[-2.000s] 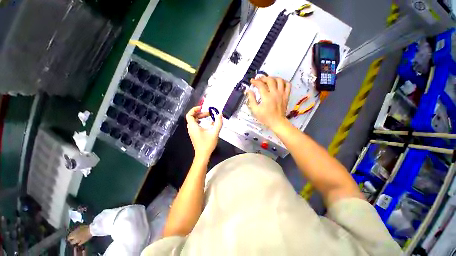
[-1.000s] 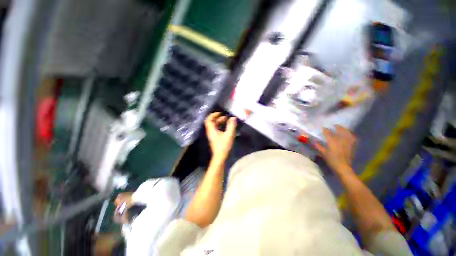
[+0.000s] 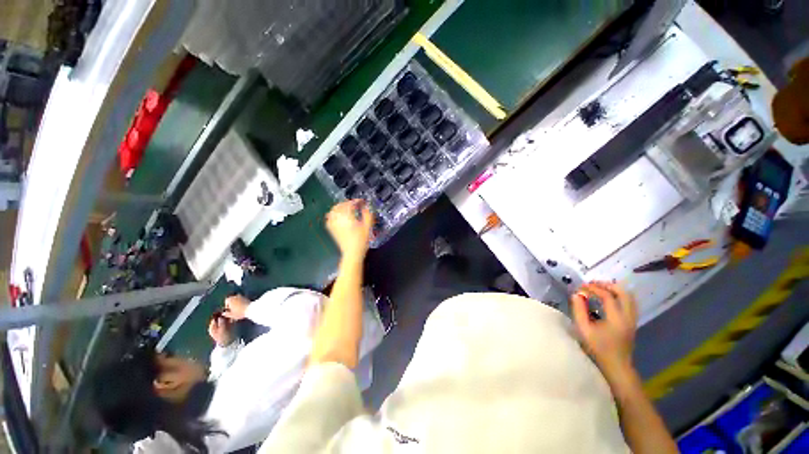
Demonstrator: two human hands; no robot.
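Note:
My left hand [image 3: 350, 229] is over the near left corner of the clear blister tray [image 3: 477, 142], fingertips at its black pieces; whether they grip one is hidden. My right hand [image 3: 610, 321] is at the front edge of the white machine bed [image 3: 554, 217], thumb and fingers apart around a small dark round part that looks like a button. The pale fixture [image 3: 701, 155] is at the far right of the bed, with a black rounded-square housing [image 3: 743, 135] in its seat.
A black cable chain [image 3: 647, 120] crosses the bed. A handheld meter [image 3: 761, 199] and orange-handled pliers [image 3: 679, 259] lie at its right. A brown press part [image 3: 792, 102] is at the right rim. A coworker [image 3: 284, 355] sits at left, near a white tray [image 3: 226, 204].
The view has swung left. My left hand has moved from the bed's front left to the blister tray. My right hand has left the fixture for the bed's front edge. The fixture has shifted along the bed.

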